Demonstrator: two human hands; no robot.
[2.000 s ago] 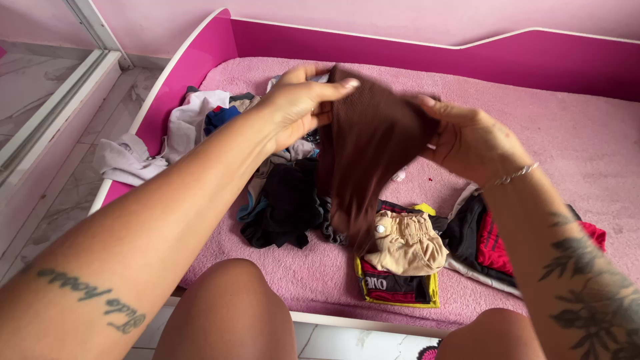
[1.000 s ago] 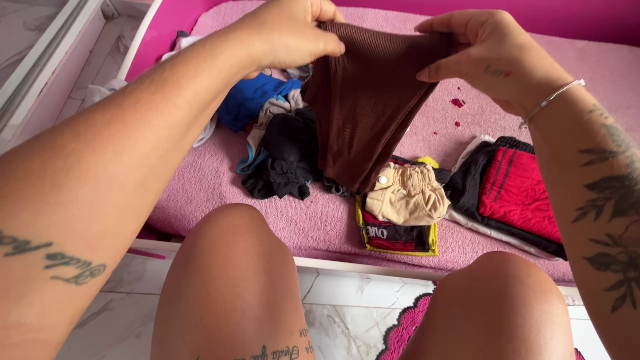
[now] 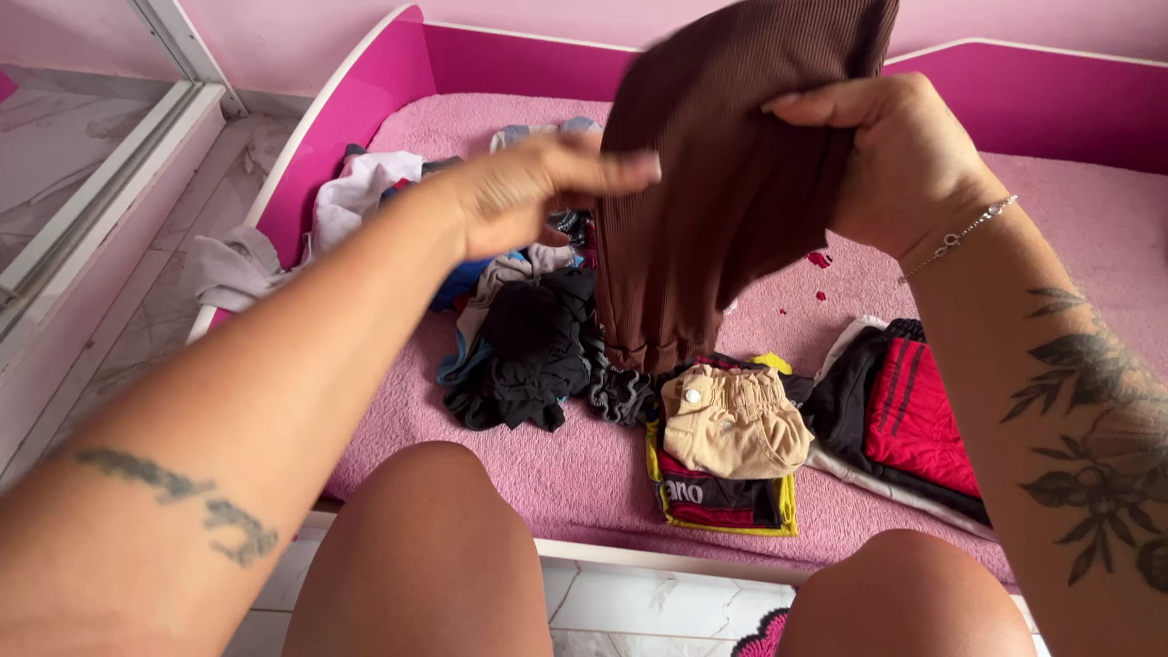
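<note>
A brown ribbed garment (image 3: 721, 182) hangs above the bed from my right hand (image 3: 899, 164), whose thumb and fingers pinch it near its upper right part. My left hand (image 3: 547, 187), blurred, is at the garment's left edge with fingers spread; whether it touches the cloth is unclear. Below the garment, beige shorts with a gathered waist (image 3: 737, 420) lie on a folded black, red and yellow garment (image 3: 721, 502). To their left is a heap with black clothing (image 3: 538, 338) on top, partly behind my left arm. Red and black folded clothes (image 3: 922, 401) lie at the right, partly behind my right forearm.
The bed has a pink terry cover (image 3: 438, 474) and a magenta headboard and side panel (image 3: 538, 62) with white edging. White cloths (image 3: 239, 269) hang over its left edge. A sliding mirror door's frame (image 3: 109, 182) stands at the far left. My knees are against the near side.
Both hands gripped the brown garment's top edge one second ago. Now the left hand's fingers are spread at its left edge, and the garment hangs turned in my right hand.
</note>
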